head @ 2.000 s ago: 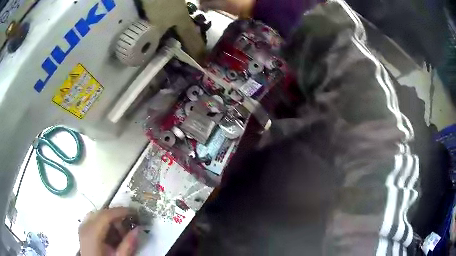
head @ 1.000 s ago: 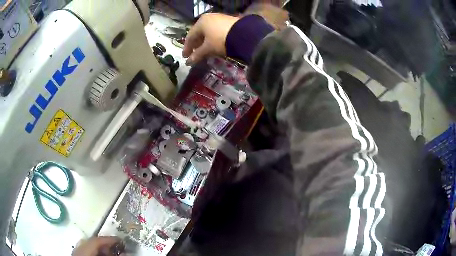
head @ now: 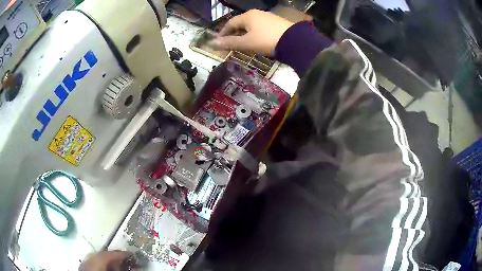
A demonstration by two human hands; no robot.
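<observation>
My right hand (head: 252, 33), in a dark purple cuff, is at the top over a tan compartmented box (head: 253, 62). Its fingertips are at the box's far part, and I cannot tell if they hold anything. My left hand (head: 108, 260) is blurred and cut off by the bottom edge; something small and dark shows at its fingers. A reddish parts tray (head: 211, 87) holds several bobbins (head: 243, 111) and small metal parts. The needle area is not in view.
The white machine head (head: 68, 79) with JUKI lettering and a handwheel (head: 120, 96) fills the left. Green looped shears handles (head: 58, 200) lie at lower left. A pale lever (head: 132, 129) crosses near the tray. A blue basket (head: 470, 174) shows at the right edge.
My right hand has come into view at the top and moved from beside the tray to the compartmented box. My left hand has slipped lower, mostly out of the picture. The view has shifted.
</observation>
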